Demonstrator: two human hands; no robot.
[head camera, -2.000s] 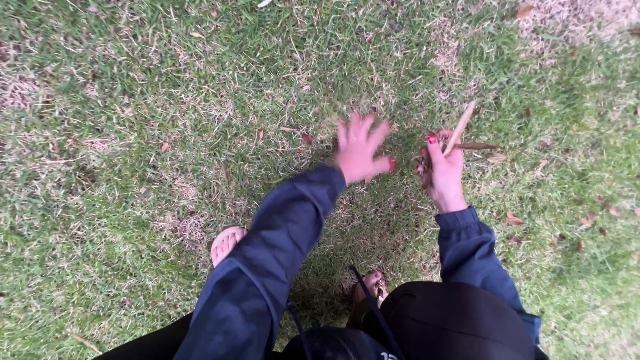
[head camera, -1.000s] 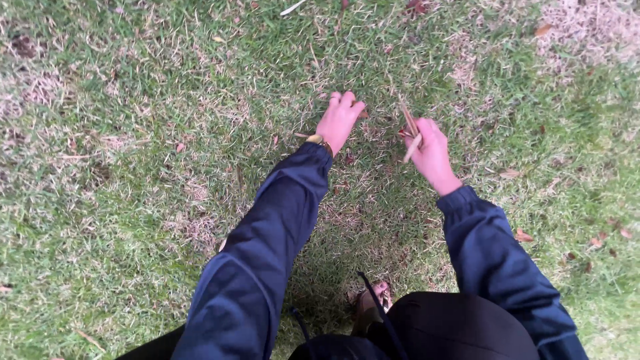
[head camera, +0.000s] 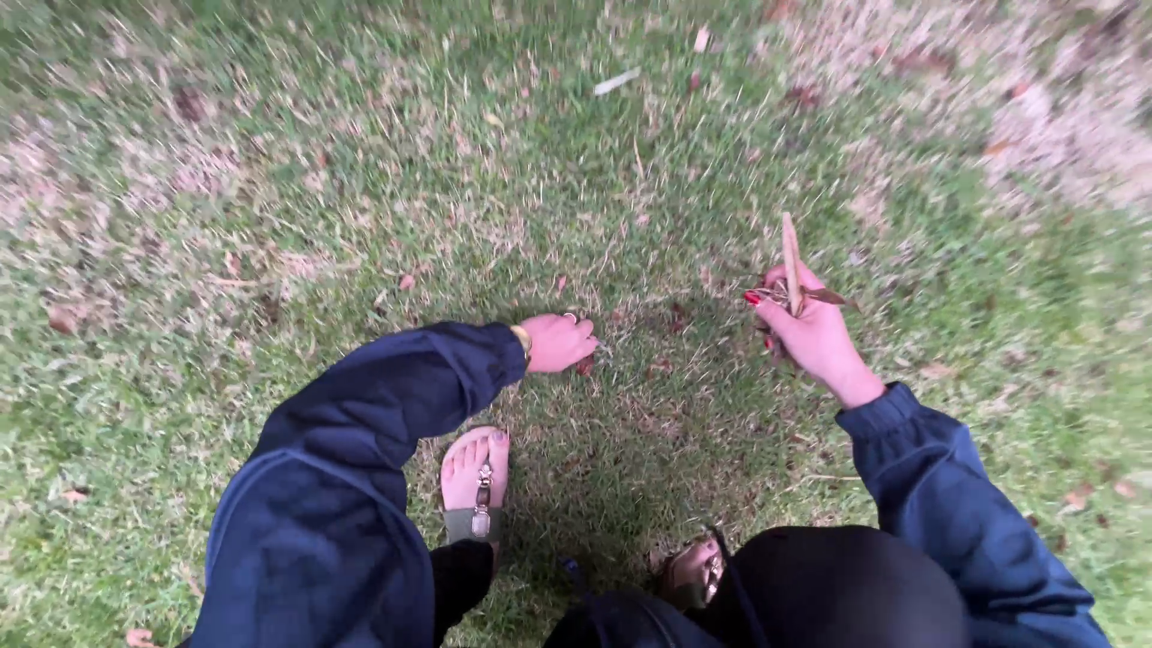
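Note:
My left hand (head camera: 558, 343), with a ring and a gold bracelet at the wrist, is low over the grass just ahead of my left foot. Its fingers are bent down beside a small reddish-brown leaf (head camera: 585, 365); whether they grip it I cannot tell. To the right, my right hand (head camera: 810, 333) is closed around a small bunch of dry plant pieces. A long tan dry leaf or strip (head camera: 791, 261) sticks up from it, and a brown leaf (head camera: 830, 297) pokes out to the right. Red nails show on that hand.
Short grass (head camera: 630, 225) with dry patches surrounds me. A pale strip (head camera: 616, 82) lies farther ahead, and a bare patch (head camera: 1062, 144) is at the upper right. My sandaled left foot (head camera: 475, 477) and right foot (head camera: 693, 569) stand below my hands.
My left hand has come back nearer my feet, its fingers no longer spread as they were two seconds ago. My right hand still holds the dry pieces. The view has shifted.

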